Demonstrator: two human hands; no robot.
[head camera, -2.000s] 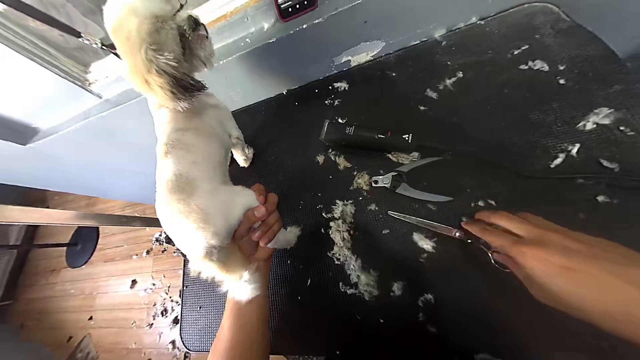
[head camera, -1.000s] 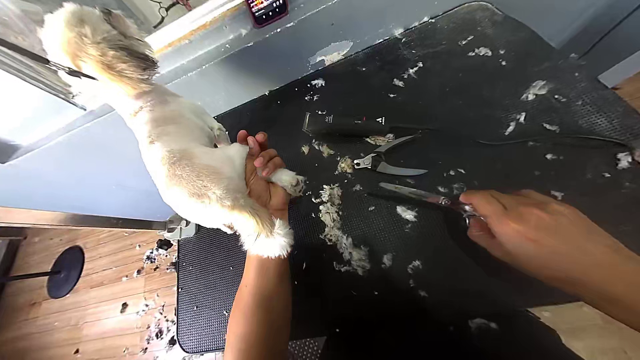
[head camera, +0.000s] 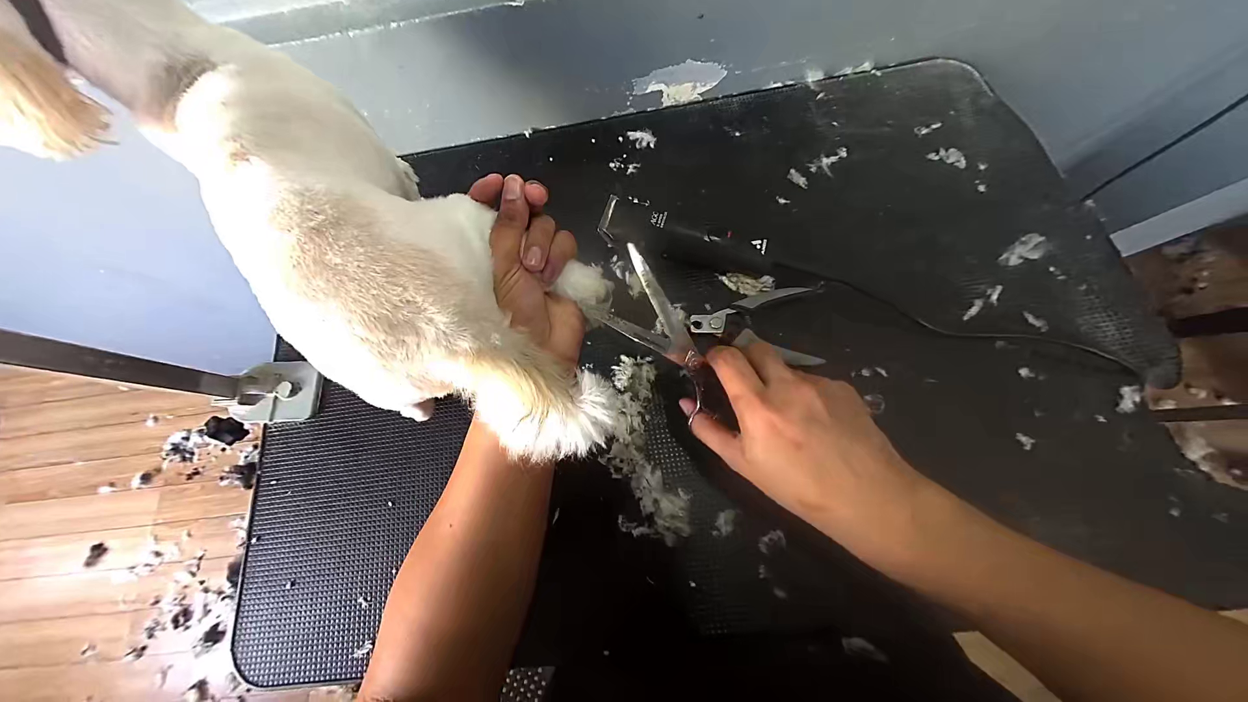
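A dog with short cream fur (head camera: 341, 253) stands on the black grooming table (head camera: 331, 546), its head out of view. My left hand (head camera: 534, 263) is closed around one hind leg, whose fluffy paw (head camera: 583, 284) sticks out beside my wrist. The tail (head camera: 546, 405) hangs over my left forearm. My right hand (head camera: 790, 419) holds metal scissors (head camera: 673, 327) by the handles; their blades are spread, with the tips near that paw. Just beyond my right hand lie metal clippers or shears with curved blades (head camera: 751, 317), partly hidden by my fingers.
A black electric hair clipper (head camera: 682, 234) lies behind the scissors, its cord (head camera: 936, 327) running right. Cut fur (head camera: 648, 468) is scattered over the table and the wooden floor (head camera: 88, 487). A metal clamp with an arm (head camera: 283, 390) sits at the left edge. A grey wall (head camera: 546, 78) stands behind.
My right hand has picked up the scissors from the table and brought them left, blades now spread, to the held paw. My left hand keeps its hold on the leg. The view has moved closer.
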